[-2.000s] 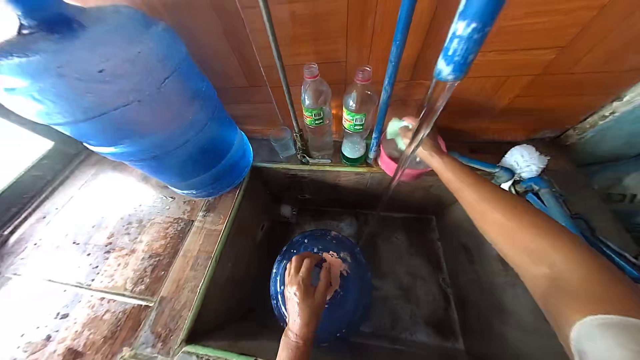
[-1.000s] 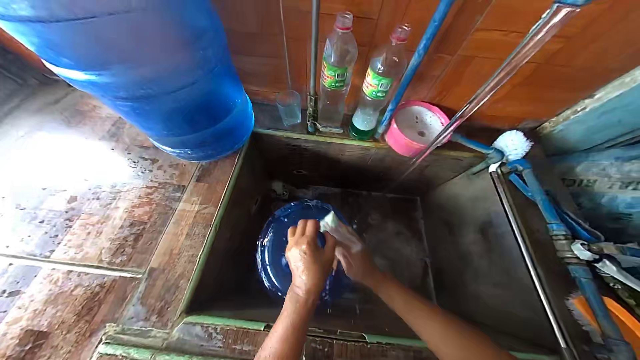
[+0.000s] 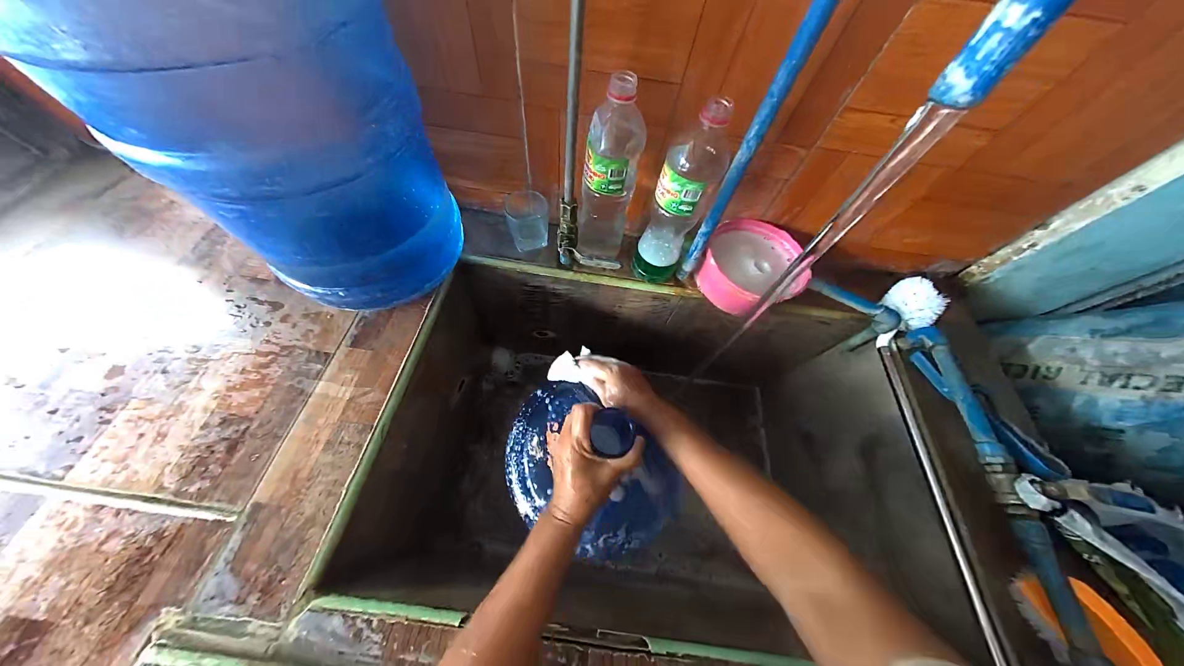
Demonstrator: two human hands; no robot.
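A round blue lid [image 3: 541, 462], speckled with white suds, lies in the dark sink basin [image 3: 435, 546]. My left hand [image 3: 583, 462] grips the raised round knob [image 3: 612, 433] at its middle. At the lid's far edge, my right hand [image 3: 618, 384] presses a pale, soapy cloth or sponge [image 3: 566, 368] against it; the fingers are partly hidden by suds. From a blue pipe [image 3: 999, 51] at the upper right, a stream of water [image 3: 860, 190] falls into the basin, to the right of my hands.
A large blue plastic container [image 3: 277, 157] stands left of the basin. Along the back ledge are a clear cup [image 3: 527, 220], two plastic bottles [image 3: 606, 176] [image 3: 680, 190] and a pink tub [image 3: 726, 291]. A white brush [image 3: 916, 301], blue pipes [image 3: 967, 407] and a metal rod [image 3: 934, 481] line the right side.
My right hand was at the pink tub two seconds ago and is now on the lid's far edge with the cloth or sponge. My left hand has stayed on the lid.
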